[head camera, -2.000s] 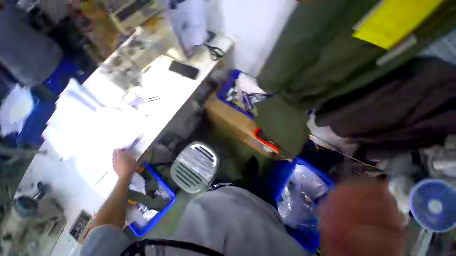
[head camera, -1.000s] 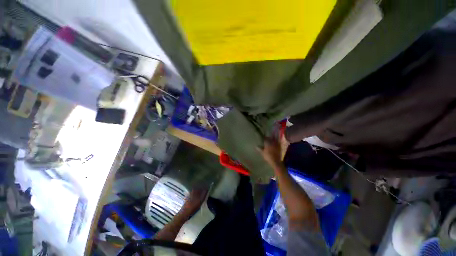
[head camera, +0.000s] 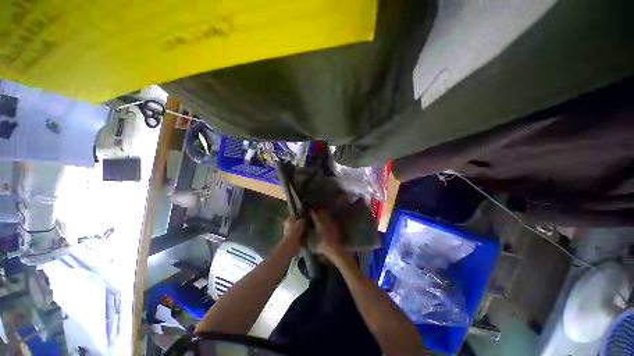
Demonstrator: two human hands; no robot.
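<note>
Dark green trousers (head camera: pixel 278 104) hang close in front, with a large yellow paper (head camera: pixel 208 42) and a pale piece (head camera: pixel 480 42) on them. Below them, a bunched dark olive-brown fabric (head camera: pixel 337 205) is gripped by both hands. My left hand (head camera: pixel 295 229) holds its folded edge. My right hand (head camera: pixel 324 233) holds it just beside, with the fabric spreading to the right. I cannot tell whether this fabric joins the hanging trousers. The fingers are partly blurred and hidden by the fabric.
A blue tool basket (head camera: pixel 240 161) and a red basket edge (head camera: pixel 387 181) lie behind the fabric. A blue bin (head camera: pixel 482 278) with clear bags stands lower right. A slatted stool (head camera: pixel 233 268) is lower left. The white table (head camera: pixel 135 229) bears scissors (head camera: pixel 151 112) and a phone (head camera: pixel 122 169). Brown trousers (head camera: pixel 514 149) hang right.
My left hand has come up from near the stool and my right hand has moved left; both now hold the fabric. The yellow paper is nearer and further left in view. Clear plastic shows in the red basket.
</note>
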